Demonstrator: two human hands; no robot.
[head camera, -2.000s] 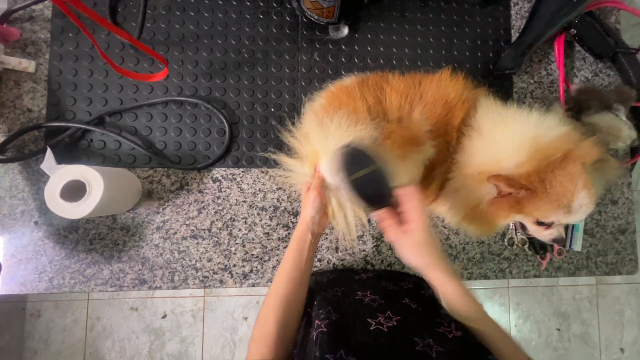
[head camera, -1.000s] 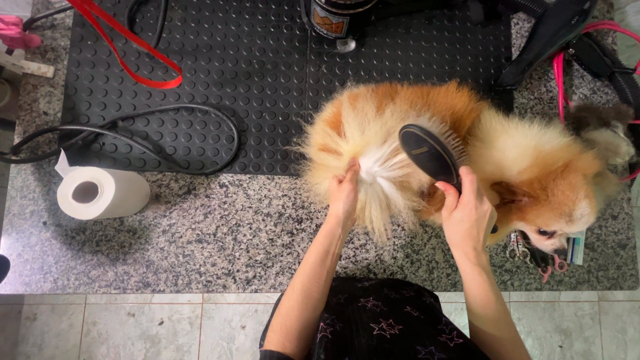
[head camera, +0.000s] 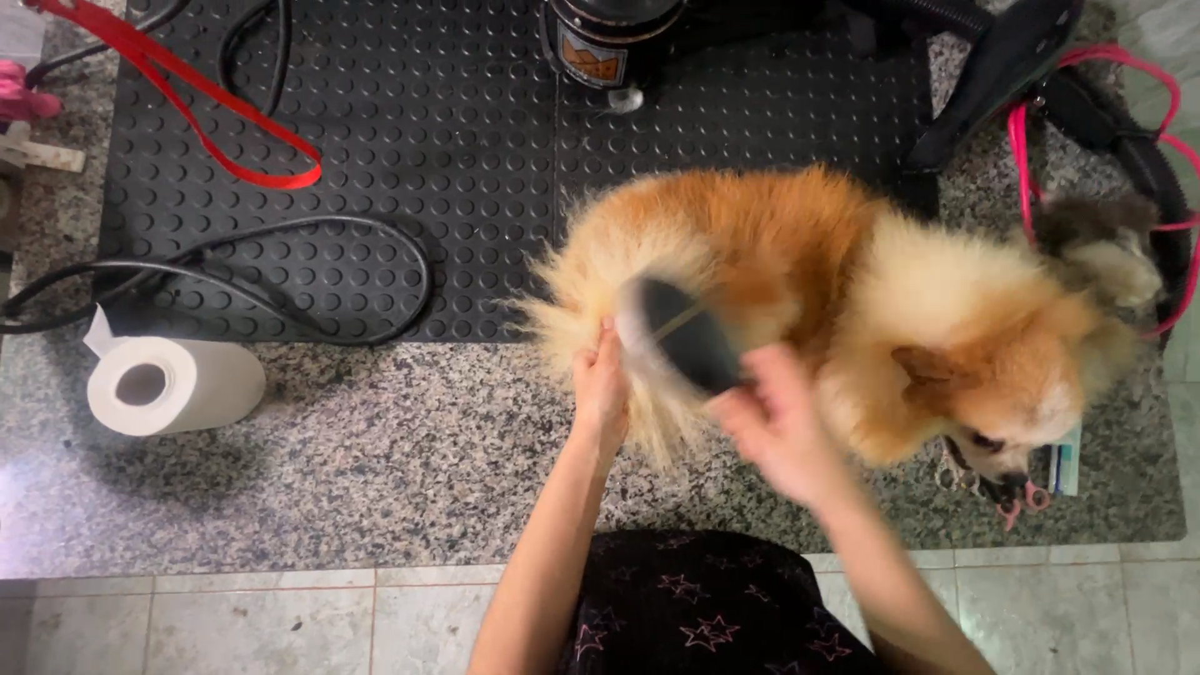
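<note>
An orange and cream long-haired dog (head camera: 750, 244) stands across the edge of the black mat, its head at the right and lowered toward the counter. My left hand (head camera: 603, 380) is closed on pale fur at its rear, which partly hides the fingers. In my right hand (head camera: 773, 412) is the handle of a black oval pin brush (head camera: 689, 333), blurred by motion. The brush is over the pale fur of the hindquarters, just right of my left hand; its bristles are not clearly seen.
A studded black rubber mat (head camera: 469, 187) covers part of the granite counter (head camera: 375, 469). Around lie a paper roll (head camera: 216, 384), a black cable (head camera: 427, 272), a red strap (head camera: 291, 178), a black canister-like device (head camera: 614, 42), a pink cord (head camera: 1017, 159) and pink-handled scissors (head camera: 1036, 497) beneath the dog's muzzle.
Since a second ago, my right hand with the brush has moved left and down over the dog's rear, nearer my left hand. My left hand still grips the fur.
</note>
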